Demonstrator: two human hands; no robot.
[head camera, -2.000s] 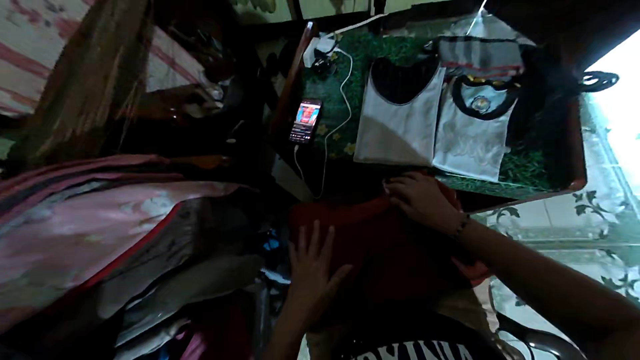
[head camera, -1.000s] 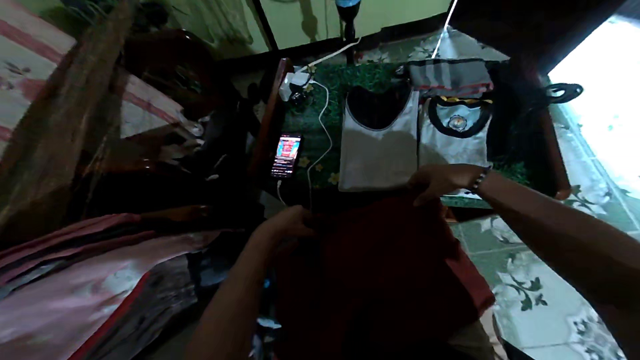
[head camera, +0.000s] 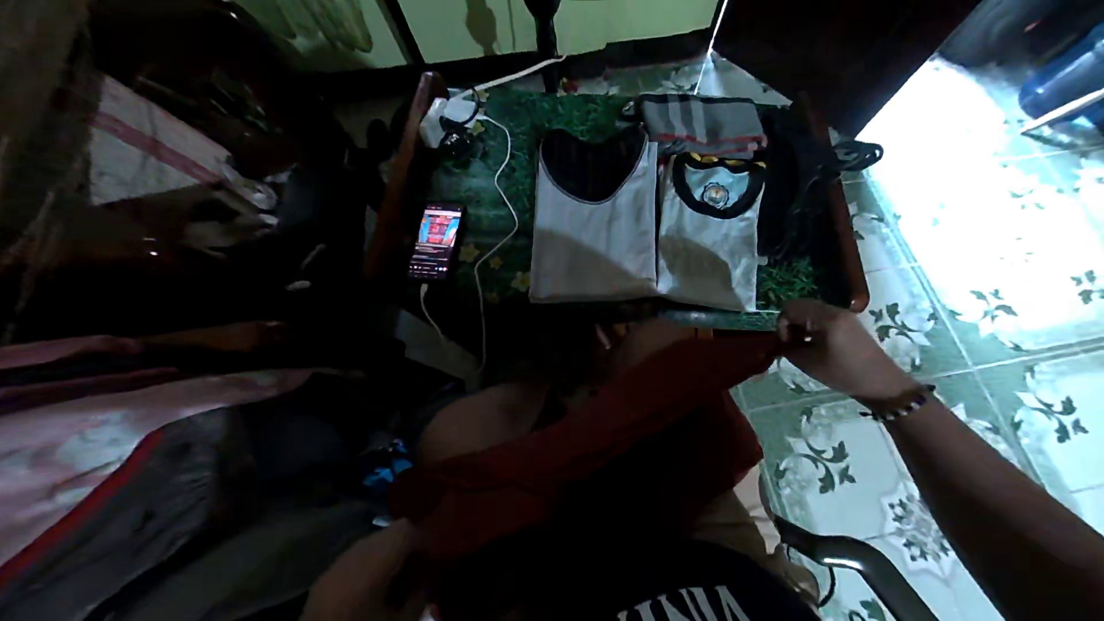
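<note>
A dark red cloth garment stretches slantwise over my lap. My right hand, with a beaded bracelet at the wrist, pinches its upper right end near the table's front edge. At the lower left, my left hand is at the garment's other end; it is dim, and its fingers are hard to make out. On the low table lie a folded white shirt with a black neckline, a folded white shirt with a round badge and a folded grey striped cloth.
A lit phone with a white cable lies on the table's left side near a white plug adapter. Piled clothes fill the lower left. A dark chair armrest stands at the lower right, above patterned floor tiles.
My hands have moved far apart, the right one outward to the right and the left one down toward the lower left. The red garment, spread over my lap before, is now drawn out between them.
</note>
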